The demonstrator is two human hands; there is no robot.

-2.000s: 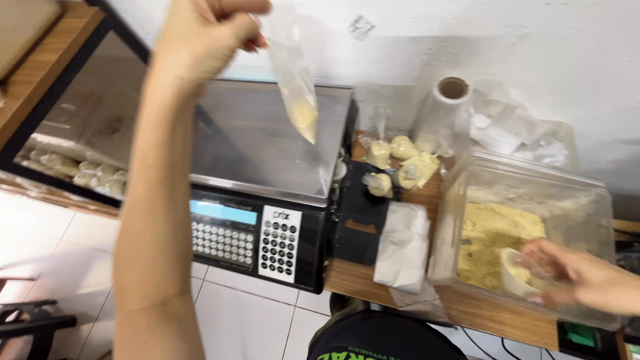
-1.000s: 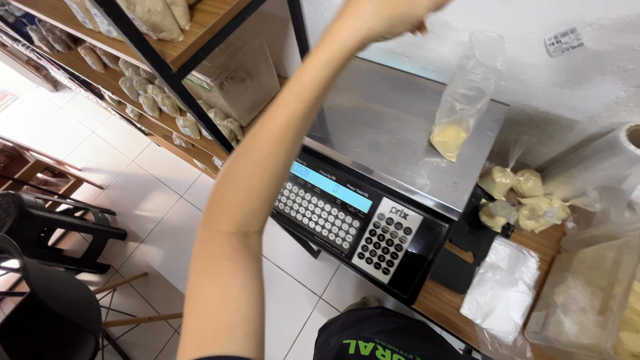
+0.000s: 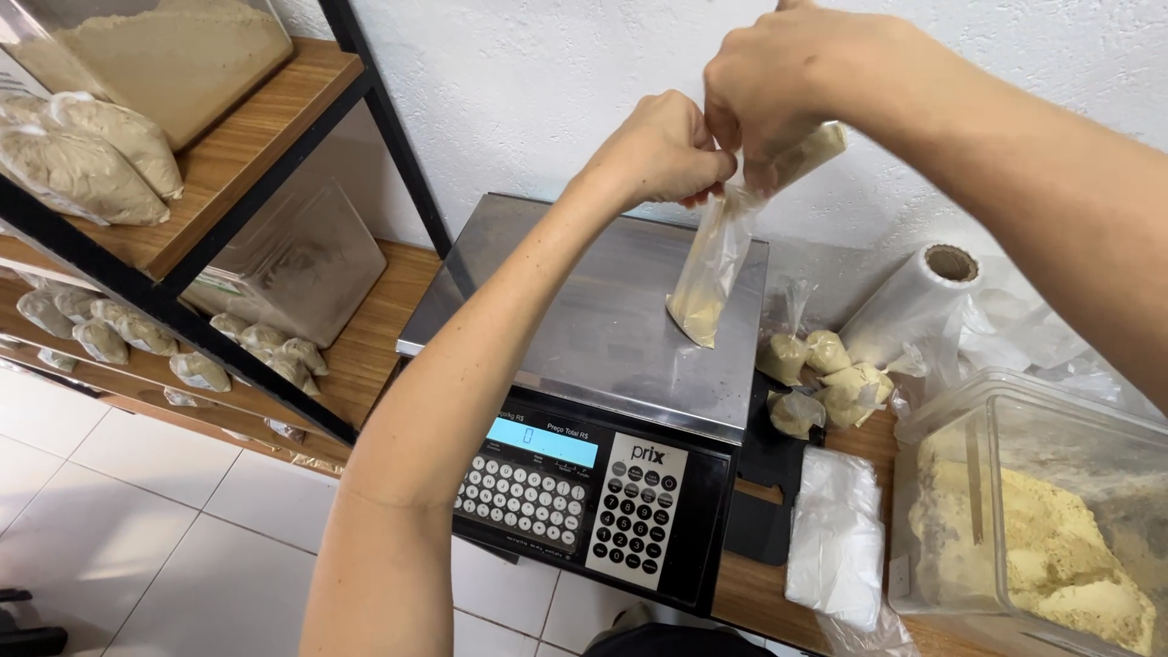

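Note:
My left hand (image 3: 671,151) pinches the top of a clear plastic bag (image 3: 716,265) with pale yellow powder at its bottom. The bag hangs over the steel platform of a Prix scale (image 3: 584,292); whether it touches the platform I cannot tell. My right hand (image 3: 776,87) meets the left at the bag's mouth and holds a small scoop or cup (image 3: 812,155) with powder on it, tilted towards the bag and partly hidden by the hand. On the right, a clear plastic bin (image 3: 949,493) holds yellow powder.
Knotted powder bags (image 3: 853,392), a plastic film roll (image 3: 912,297) and a stack of flat plastic bags (image 3: 835,529) lie between scale and bin. Left stands a black-framed wooden shelf (image 3: 265,137) with filled bags (image 3: 109,160) and a clear container (image 3: 301,265). A white wall rises behind.
My right hand, at the powder bin two seconds ago, is now at the bag's mouth with the scoop or cup. My left hand still holds the bag above the scale. The view has shifted.

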